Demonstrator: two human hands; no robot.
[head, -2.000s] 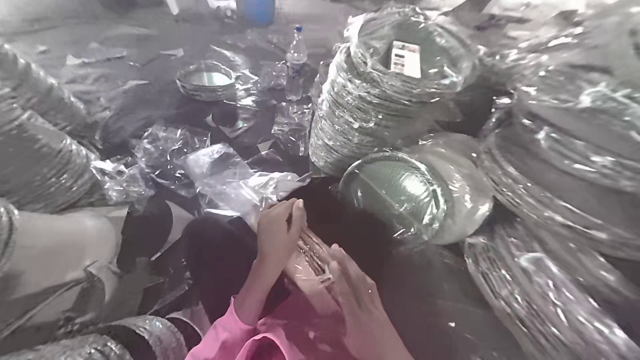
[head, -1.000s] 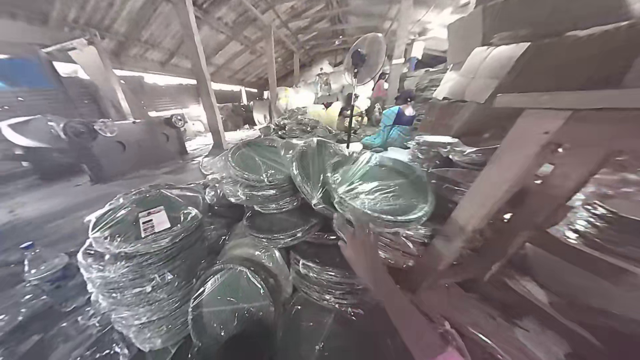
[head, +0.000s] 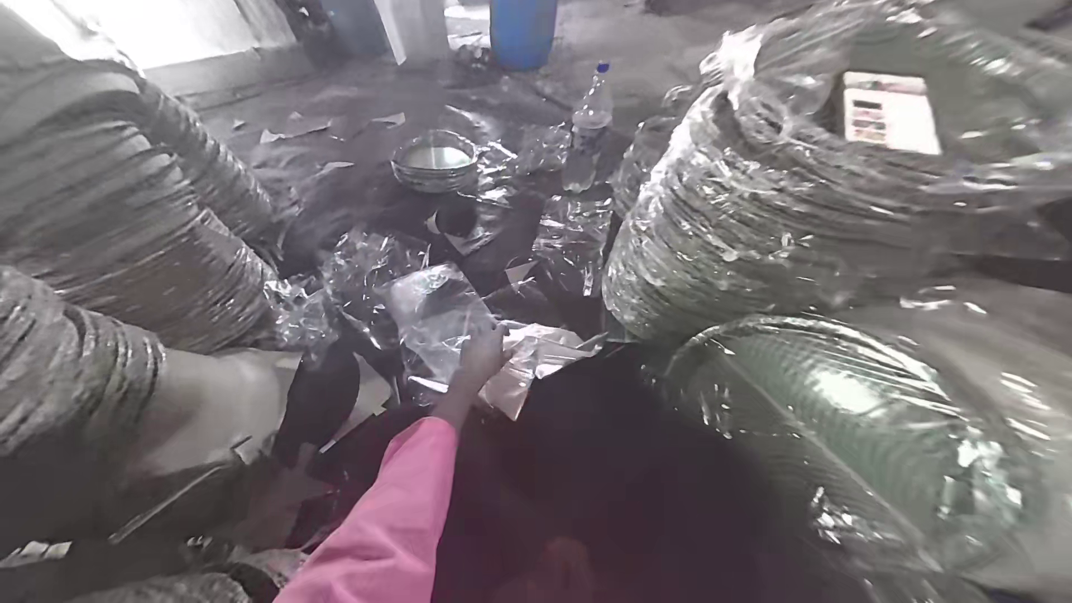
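Note:
My left hand [head: 484, 353], in a pink sleeve, reaches forward to the middle of the view and rests on clear plastic film [head: 440, 310] lying in a loose pile. Whether its fingers grip the film cannot be told. A crumpled, shiny part of the film [head: 544, 347] spreads just right of the fingers. My right hand is not plainly visible; a faint skin-toned blur shows low in the middle. On the right, a green round item wrapped in clear plastic [head: 837, 427] leans below a tall wrapped stack [head: 712, 226] with a printed card [head: 892, 113] on top.
Stacked round goods [head: 109, 184] stand at the left. Farther ahead are a small stack of round items [head: 435, 163], a plastic bottle with a blue cap [head: 589, 134] and a blue barrel [head: 523, 29]. Film and scraps litter the dark floor.
The view swung up across the shed and back down. Two seconds ago both hands were close together near my lap around a bundle; now my left hand is stretched forward to the plastic film.

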